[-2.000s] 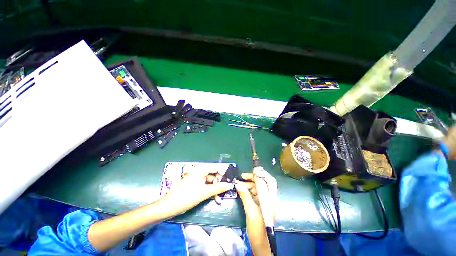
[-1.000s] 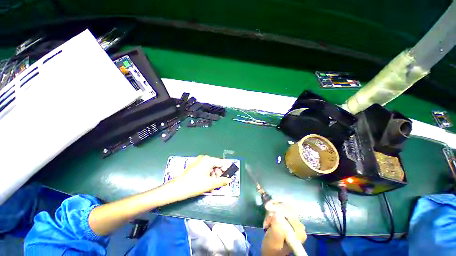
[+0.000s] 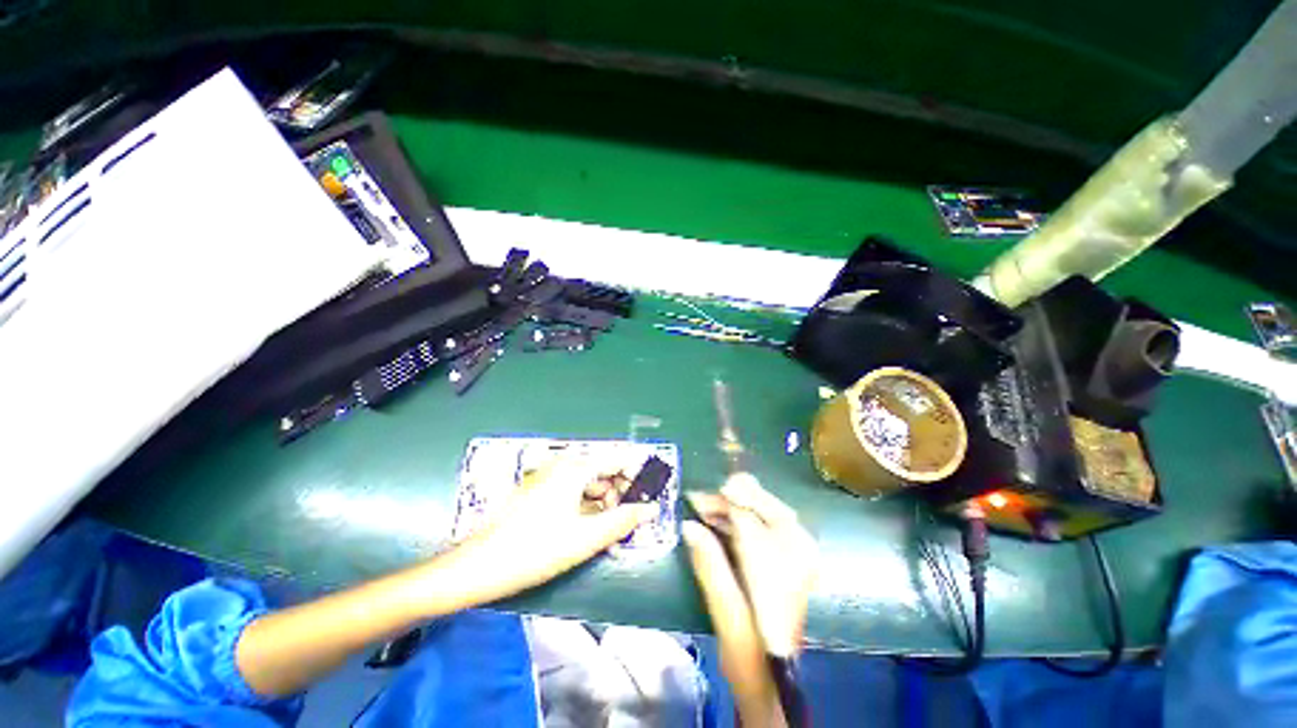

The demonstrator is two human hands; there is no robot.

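A pale, flat phone board [image 3: 491, 477] lies on the green mat in front of me. My left hand [image 3: 548, 523] rests over it, and its fingers hold a small black module [image 3: 650, 481] at the board's right end. My right hand [image 3: 754, 548] is just right of the board, slightly blurred, gripping the soldering iron [image 3: 730, 434]. The iron's tip points up and away over the mat, off the board. What lies under my left palm is hidden.
Black modules [image 3: 555, 306] lie piled beside the black tray [image 3: 413, 213], with a tilted white blister tray [image 3: 171, 285] over it. A tan pot [image 3: 889, 430] and soldering station [image 3: 1045, 427] stand at right. Boards [image 3: 984, 211] lie on the green belt. A person's blue sleeve [image 3: 1237, 626] shows at right.
In the last second, my right hand and the iron moved up and left, and the iron turned more upright. Earlier my right hand was at the module. My left hand stays on the board.
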